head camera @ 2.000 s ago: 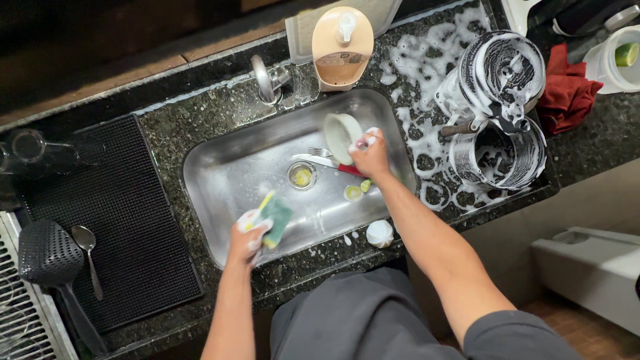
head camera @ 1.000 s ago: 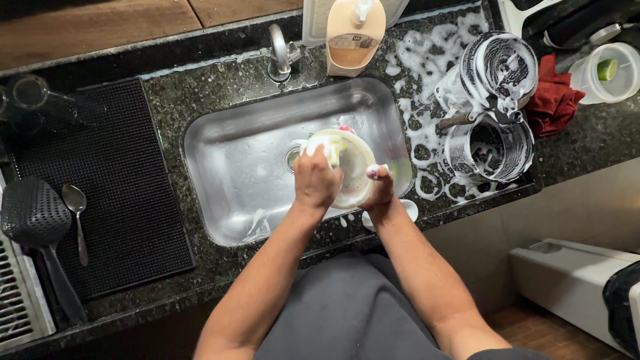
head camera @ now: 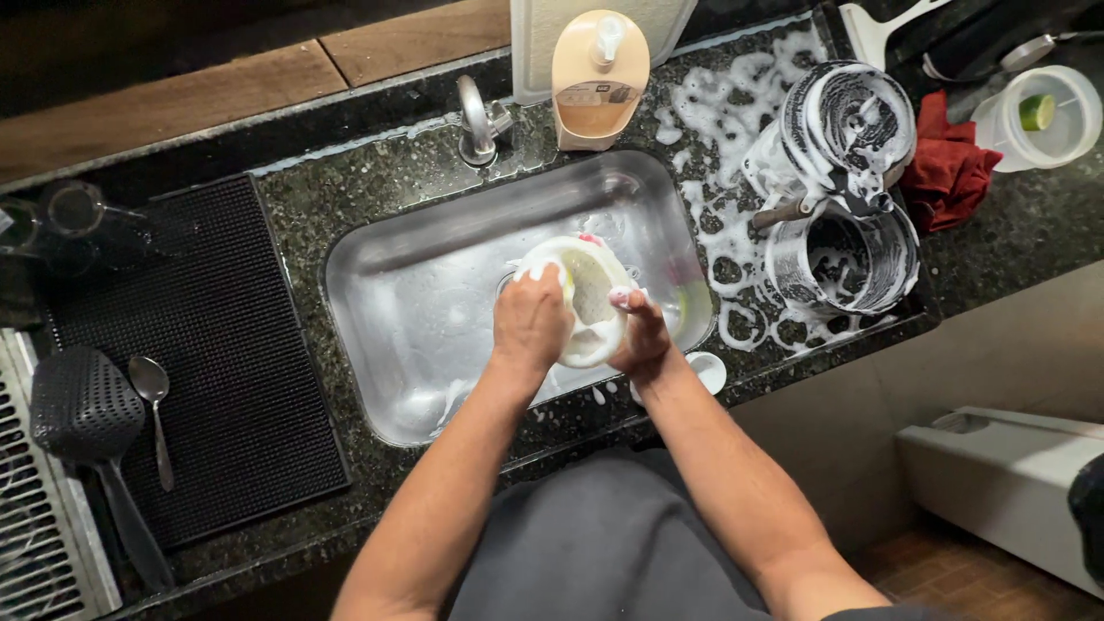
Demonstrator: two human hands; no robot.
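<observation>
Over the right part of the stainless steel sink (head camera: 405, 319) I see a soapy, pale round bowl (head camera: 595, 289), tilted so its inside faces me. My right hand (head camera: 642, 332) grips the bowl's right side, thumb at the rim. At the left rim is my left hand (head camera: 530, 315), foamy at the fingers and closed on a sponge, of which only a thin yellow edge shows. Behind the bowl a bit of red is visible; the drain is mostly covered. A small white cup-like piece (head camera: 707, 371) lies on the counter edge beside my right wrist.
Foamy pots (head camera: 841, 259) stand right of the sink, near a red cloth (head camera: 949, 164) and a plastic tub (head camera: 1048, 121) with lime. Behind are the faucet (head camera: 474, 121) and soap dispenser (head camera: 599, 82). On the left, a black mat (head camera: 198, 362) bears glasses, a spoon (head camera: 151, 379) and a slotted turner (head camera: 86, 405).
Two seconds ago my left hand held the green-and-yellow sponge at the sink's lower left, apart from the bowl. It has moved right to the bowl, which my right hand has brought nearer to me.
</observation>
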